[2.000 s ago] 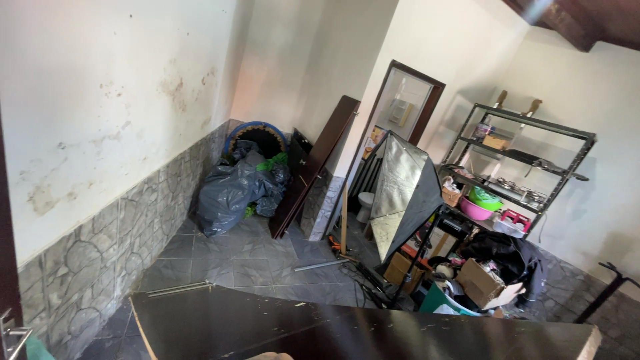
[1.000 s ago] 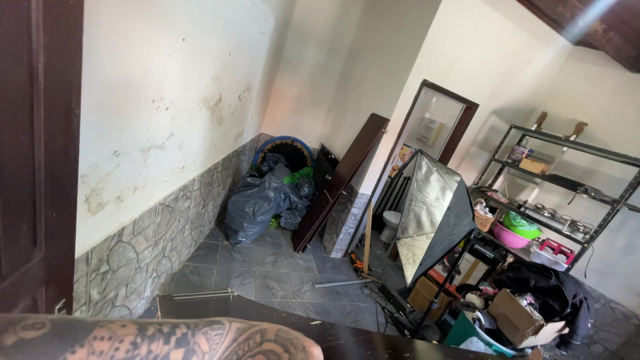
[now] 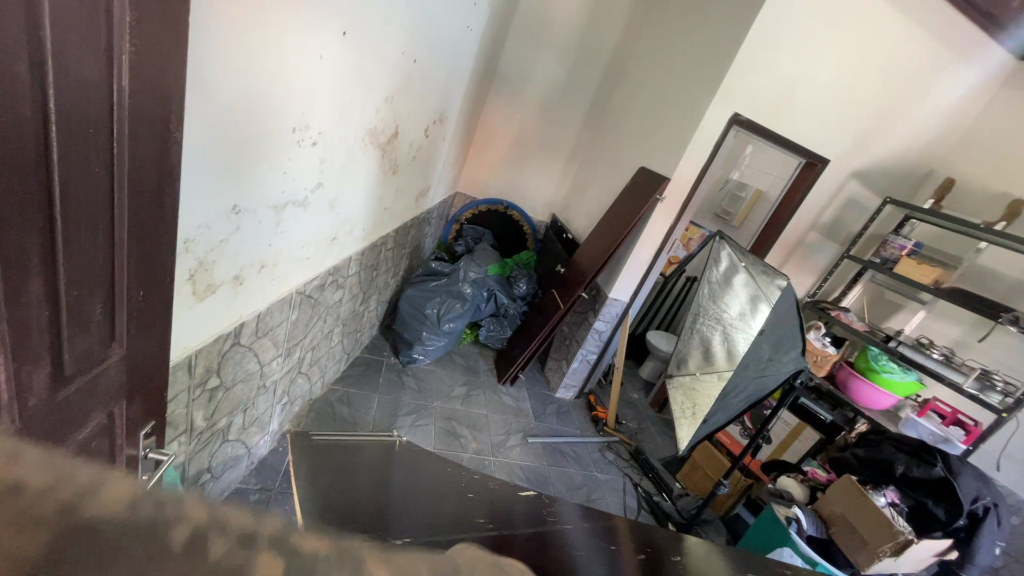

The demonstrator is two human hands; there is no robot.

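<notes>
A large dark wood panel [image 3: 432, 500] spans the lower middle, its left end showing a pale, raw edge. Thin metal strips [image 3: 352, 437] run along its far left edge. Across the bottom left, in front of the panel, lies a blurred tattooed forearm [image 3: 160, 528], seemingly my left arm. Its hand is not clearly seen at the lower edge, so whether it grips the panel cannot be told. My right hand is out of view.
A brown door [image 3: 72, 224] with a metal handle [image 3: 152, 456] stands at left. Dark trash bags [image 3: 448, 300] and leaning dark boards [image 3: 584, 276] are farther back. At right are a softbox [image 3: 736, 344], a cardboard box [image 3: 860, 524] and metal shelving [image 3: 952, 288].
The view has swung left, bringing more of the brown door in. The tattooed forearm, absent two seconds ago, came in at lower left and now covers more of that corner.
</notes>
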